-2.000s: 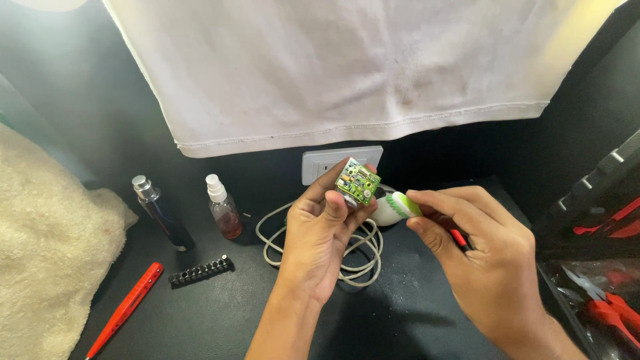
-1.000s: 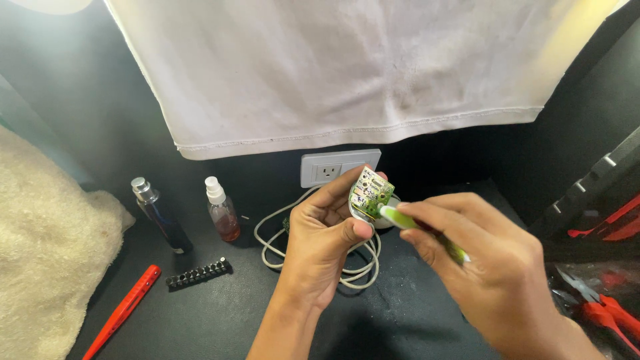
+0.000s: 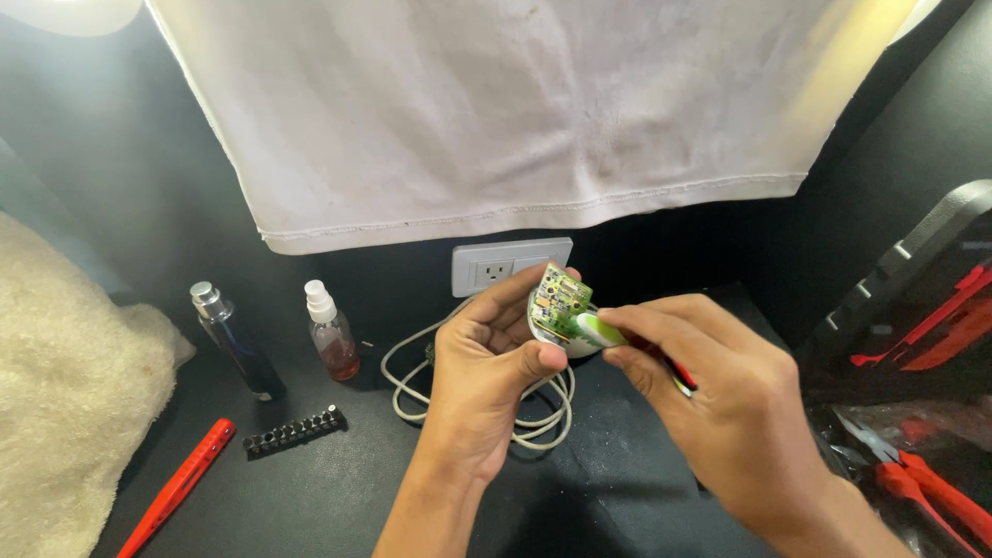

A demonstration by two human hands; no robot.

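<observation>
Near the middle of the view my left hand (image 3: 488, 356) grips a small green circuit board (image 3: 559, 298), tilted up, with a white piece against its lower side. My right hand (image 3: 713, 387) holds a green and white toothbrush (image 3: 603, 329) between thumb and fingers, its head at the board's lower right edge. Whether the bristles touch the board is hard to tell. A pale coiled cable (image 3: 542, 434) lies on the dark table behind and below my left hand. Whether it joins the held part is hidden.
On the left are a dark cylindrical bottle (image 3: 240, 349), a spray bottle with red liquid (image 3: 335, 341), a black bit holder (image 3: 294, 432), a red-handled tool (image 3: 178, 484) and a cream towel (image 3: 70, 387). Red-handled pliers (image 3: 922, 480) lie right. A wall outlet (image 3: 492, 271) sits below a white cloth (image 3: 527, 116).
The toothbrush, beside the board two seconds ago, came against or close to its face and is now at its lower right edge. The board has turned in my left hand.
</observation>
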